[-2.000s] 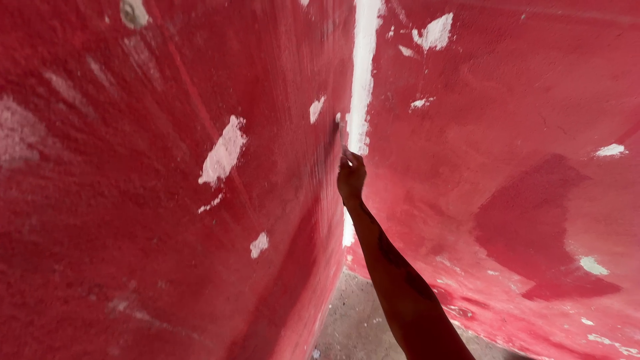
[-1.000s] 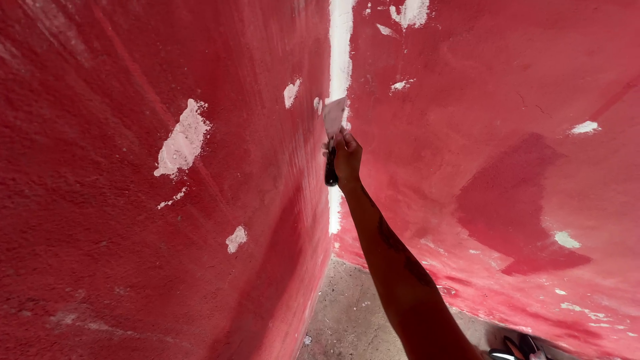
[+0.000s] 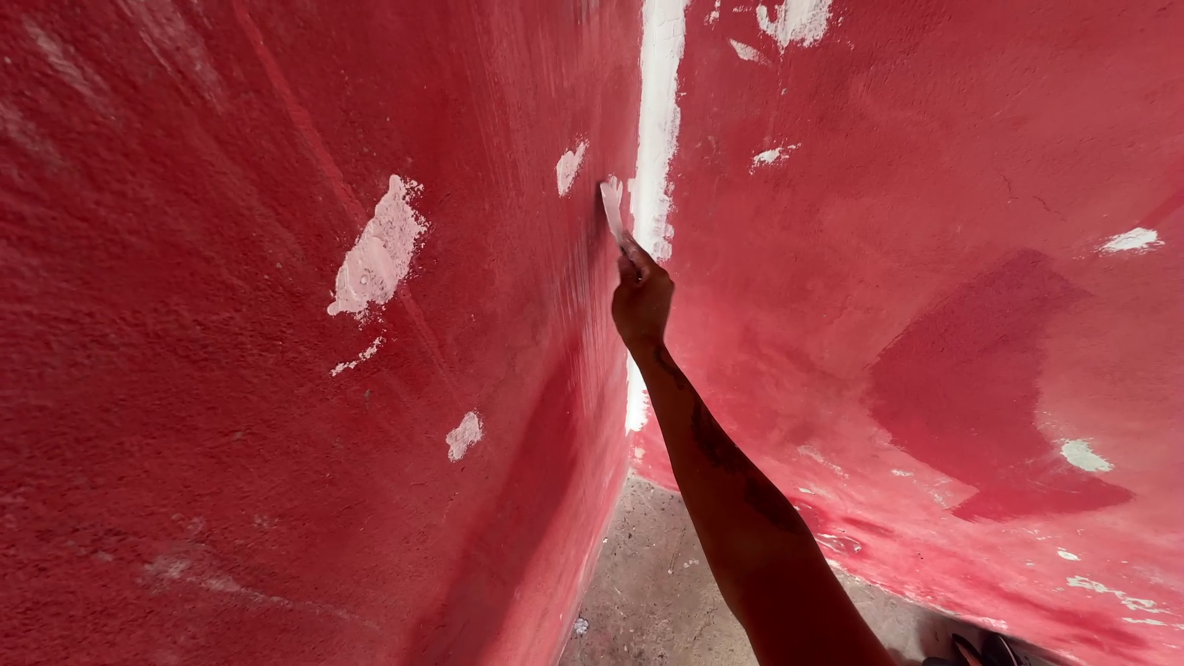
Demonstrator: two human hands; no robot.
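My right hand (image 3: 643, 301) is closed around a putty knife (image 3: 613, 208) and reaches into the corner between two red walls. The blade touches or lies very near the left wall (image 3: 518, 305), beside a small white smear. Just right of the blade, a strip of white filler (image 3: 659, 111) runs down the corner; my hand and forearm cover part of it. A pale filler patch (image 3: 379, 250) and a few smaller ones mark the left wall. My left hand is out of view.
The right wall (image 3: 786, 277) bears scattered white patches and a darker red area (image 3: 971, 388). Below the corner lies a concrete floor (image 3: 657, 555) with small debris. Footwear (image 3: 985, 649) shows at the bottom right edge.
The putty knife was at the white corner strip one second ago, its dark handle pointing down; now its blade is on the left wall side of the strip.
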